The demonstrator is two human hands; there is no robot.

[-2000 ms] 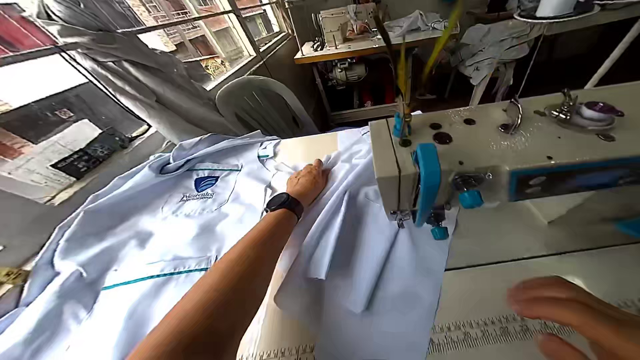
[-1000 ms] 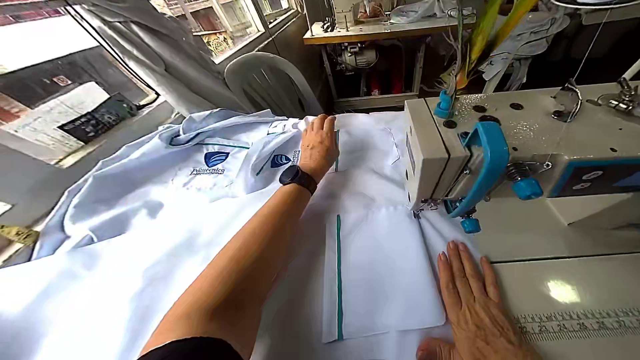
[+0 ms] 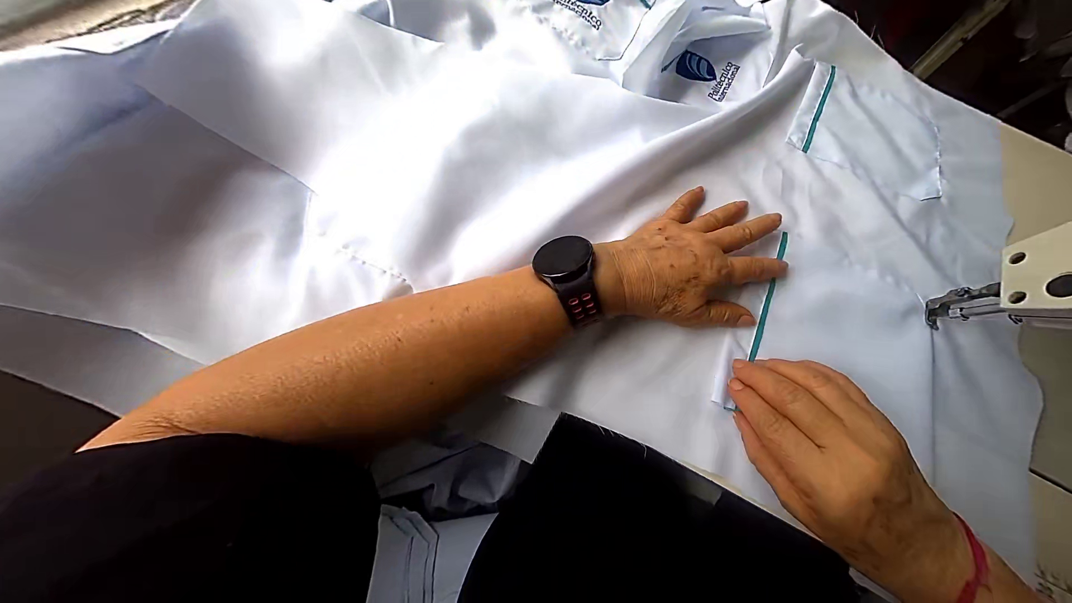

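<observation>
White cloth (image 3: 469, 167) with pockets edged in teal piping spreads across the work surface. My left hand (image 3: 691, 264), wearing a black watch (image 3: 564, 260) on its wrist, lies flat with fingers apart, its fingertips at the teal piping (image 3: 769, 293) of the nearer pocket (image 3: 854, 335). At the lower end of that piping, my right hand (image 3: 816, 435) has its fingers together on the pocket's corner; whether it pinches the cloth cannot be told. The sewing machine's presser foot (image 3: 942, 310) rests at the pocket's far stitched edge. Another pocket (image 3: 888, 134) lies farther up the cloth.
The sewing machine head (image 3: 1043, 280) juts in from the right edge. Part of the pale table (image 3: 1034, 180) shows beside the cloth. Embroidered emblems (image 3: 695, 65) lie at the top. More folded cloth (image 3: 456, 553) is below, by the dark clothing on my lap.
My left hand has come from the far part of the cloth to the nearer pocket's piping. My right hand has moved from beside the machine to the pocket's corner. The view has tilted down.
</observation>
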